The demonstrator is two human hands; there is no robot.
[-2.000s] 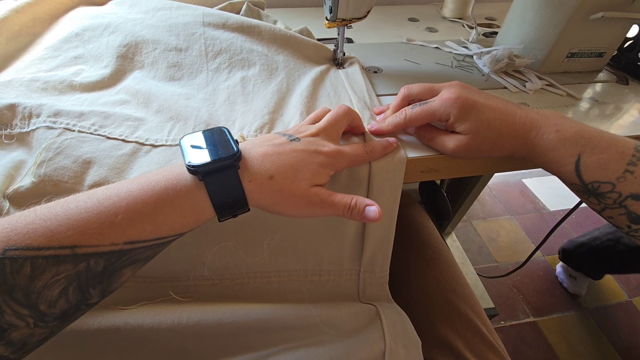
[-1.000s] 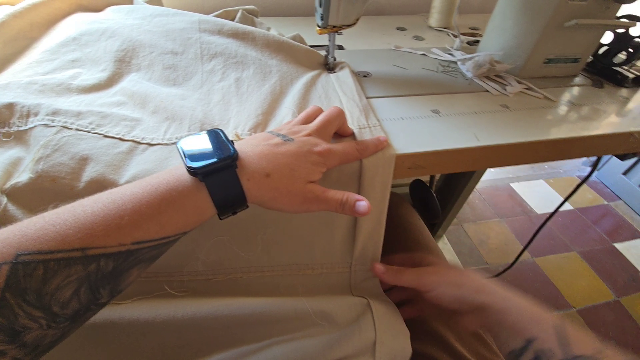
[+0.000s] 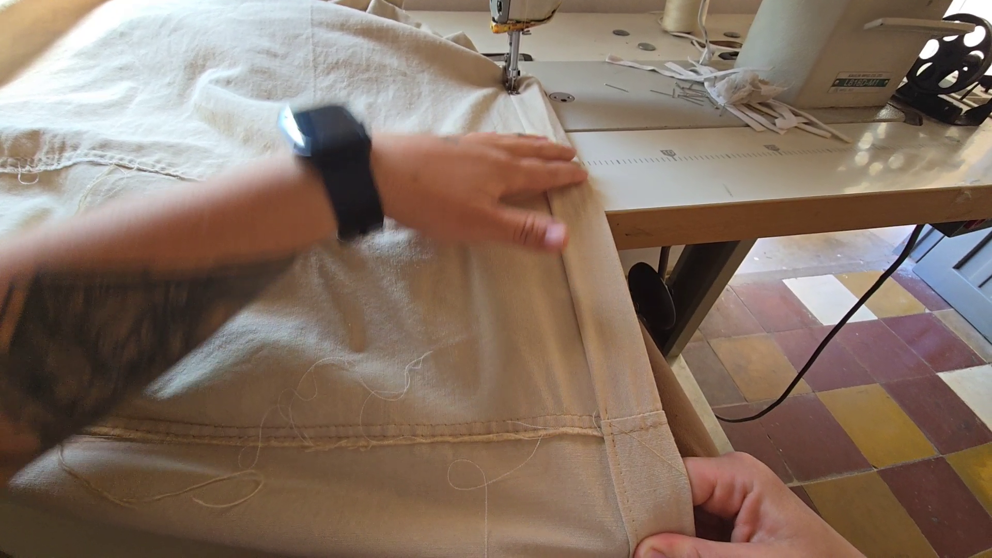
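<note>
A large beige fabric piece [image 3: 465,310] with a folded hem along its right edge covers the left and middle of the view. The top of the hem lies under the presser foot [image 3: 512,81] of a sewing machine. My left hand [image 3: 496,182], slightly blurred, rests flat on the fabric and hem with its fingers pointing right and holds nothing. At the lower right my right hand [image 3: 736,511] pinches the hem edge between thumb and fingers, just below a crossing seam [image 3: 349,434] with loose threads.
The sewing table's wooden edge [image 3: 775,221] runs to the right, below a printed ruler [image 3: 697,157]. White fabric strips [image 3: 752,97] and several pins [image 3: 686,94] lie by the machine body [image 3: 821,54]. A thread spool [image 3: 682,14] stands behind. A black cable [image 3: 825,341] hangs over floor tiles.
My right hand has gone from beside my left hand at the table edge down to the lower hem and now grips it. The lower part of the fabric has shifted, showing the seam more plainly.
</note>
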